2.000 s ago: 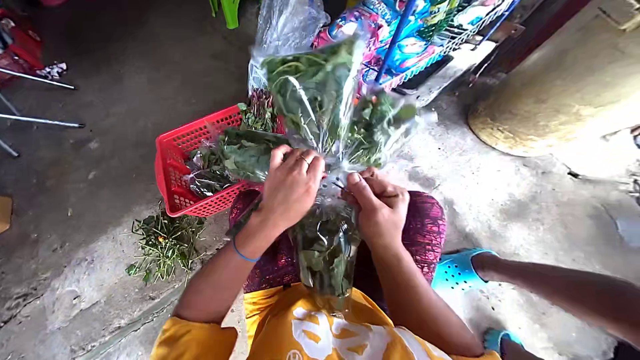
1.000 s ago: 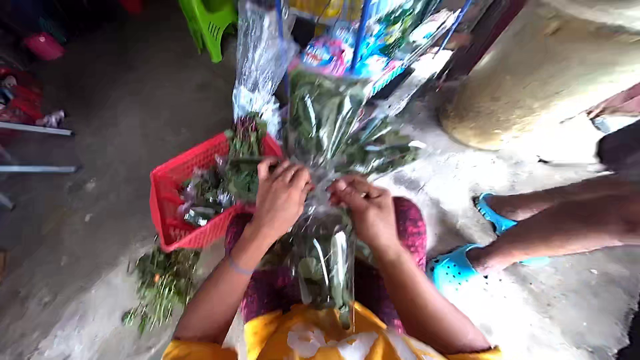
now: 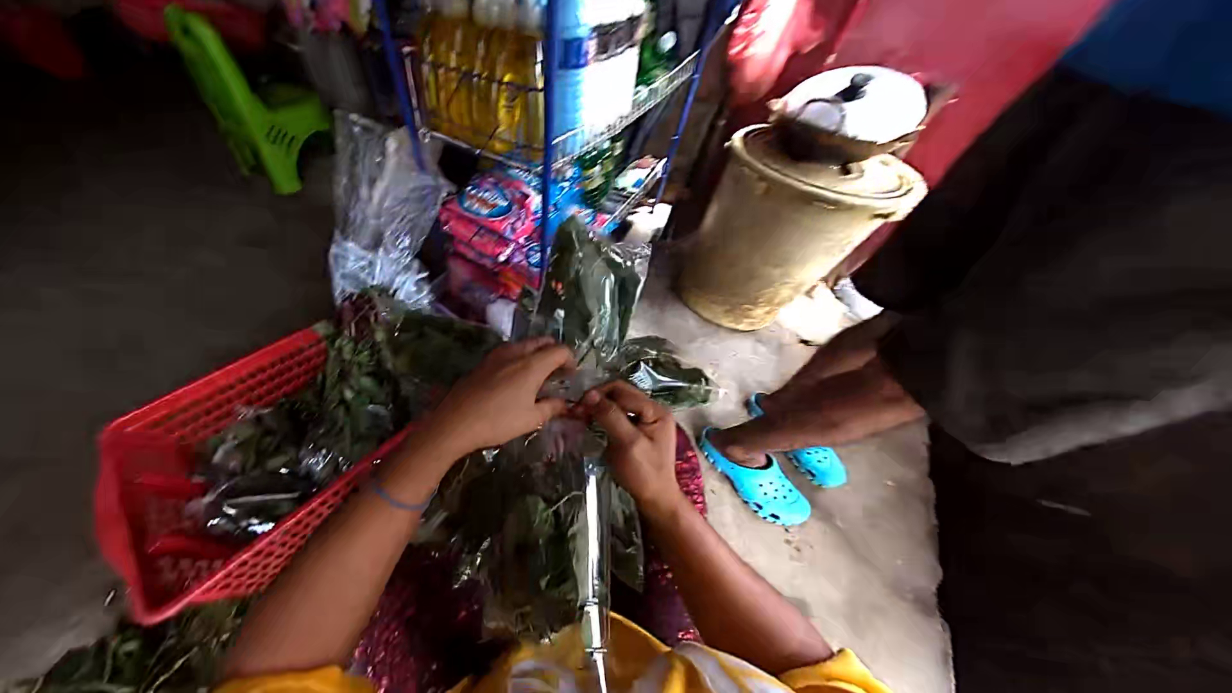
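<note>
Clear plastic bags of leafy greens (image 3: 592, 289) fan out above and below the point where my two hands meet over my lap. My left hand (image 3: 510, 395) pinches the gathered plastic from the left, a thin blue band round its wrist. From the right, my right hand (image 3: 630, 433) grips the same gathered plastic with thumb and bent fingers, close to the left fingertips. One long bag of leaves (image 3: 549, 539) hangs down toward my yellow shirt. What lies between the fingertips is too small to tell.
A red plastic basket (image 3: 231, 385) with bagged greens stands at left, loose greens (image 3: 154, 654) below it. Ahead are a wire rack (image 3: 549, 144) of bottles, a green chair (image 3: 260, 120) and a beige lidded bucket (image 3: 780, 241). A person in blue clogs (image 3: 765, 491) stands at right.
The view has tilted up and shifted, bringing the rack's bottles and the bucket's top into sight. Both hands stay together at the gathered plastic.
</note>
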